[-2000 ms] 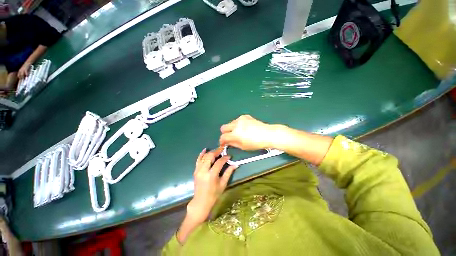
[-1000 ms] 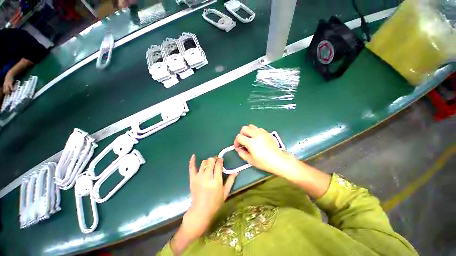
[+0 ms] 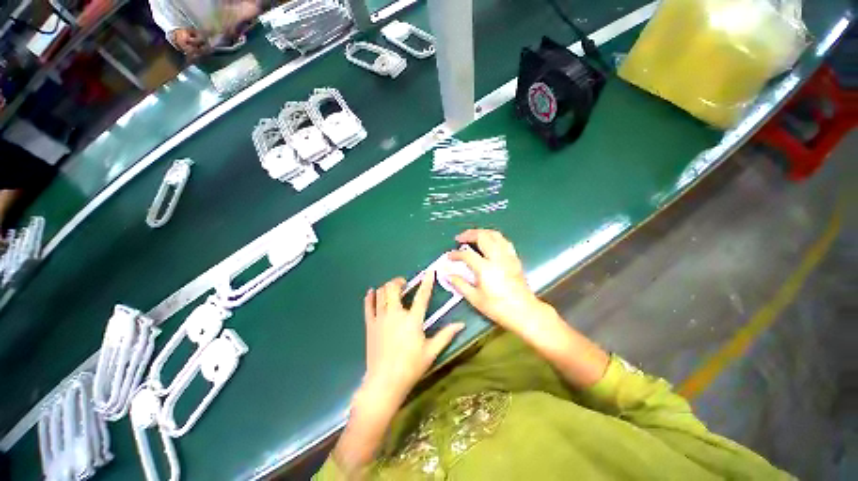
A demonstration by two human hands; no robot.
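A white loop-shaped housing (image 3: 446, 308) lies on the green table in front of me, its round disc end at the upper right. My right hand (image 3: 491, 277) has its fingers on the disc end and partly covers it. My left hand (image 3: 403, 329) rests on the loop's left side with fingers spread. Both hands hold the housing between them. A loose pile of thin silvery wires (image 3: 468, 160) lies on the table beyond my right hand.
Loose housings (image 3: 199, 380) overlap at the left, beside nested housings (image 3: 122, 362). Stacked housings (image 3: 308, 136) sit on the belt beyond the metal rail (image 3: 376, 178). A black fan (image 3: 557, 92) and a yellow-filled bag (image 3: 707, 58) stand at the right. Other people's hands show across the line.
The view has shifted rightward. The housing has been turned, and its disc end now shows under my right fingers. My left fingers have spread over the loop. A housing on the belt has moved nearer.
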